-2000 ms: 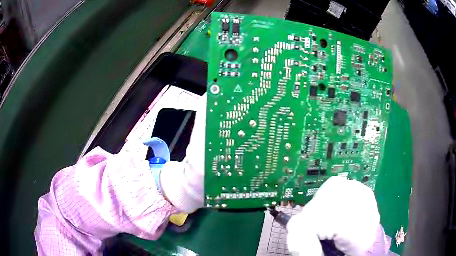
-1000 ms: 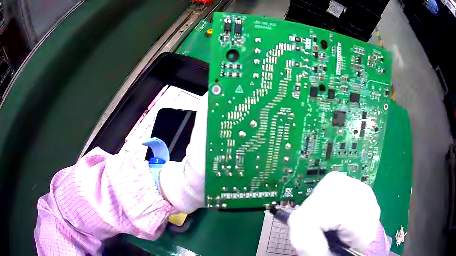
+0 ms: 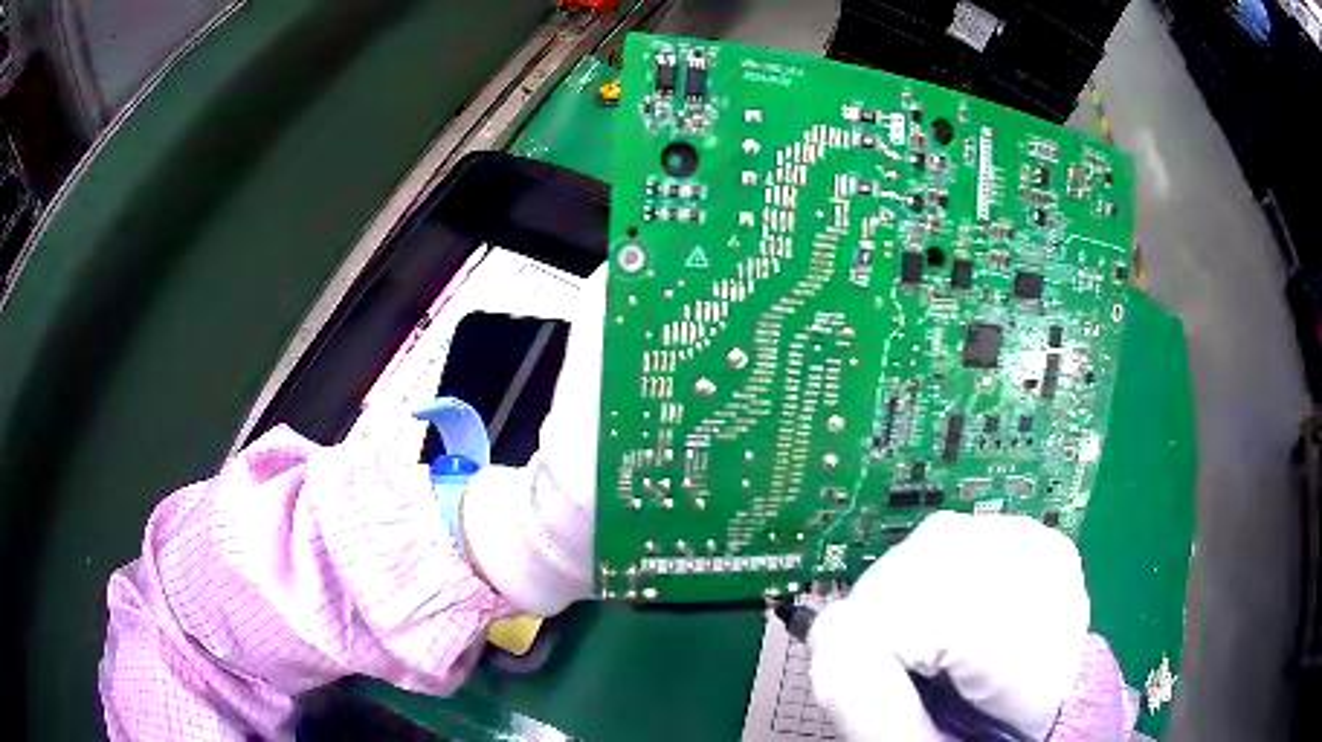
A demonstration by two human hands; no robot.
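Note:
A green circuit board stands upright in front of me, its face with small chips and solder pads towards me. My left hand, in a white glove with a blue wrist strap, reaches behind the board's left edge and holds it; its fingers are hidden. My right hand, white-gloved, holds a dark pen at the board's lower edge. The pen's dark tip shows left of the hand, just below the board. A white printed form lies below, partly covered.
A black tray on the left of the green bench holds a sheet and a dark flat device. A yellow piece lies near my left wrist. A dark green conveyor runs at far left. Black crates stand beyond.
The board has tilted very slightly. My right hand has shifted slightly left and down along the lower edge with the pen. My left hand has hardly moved.

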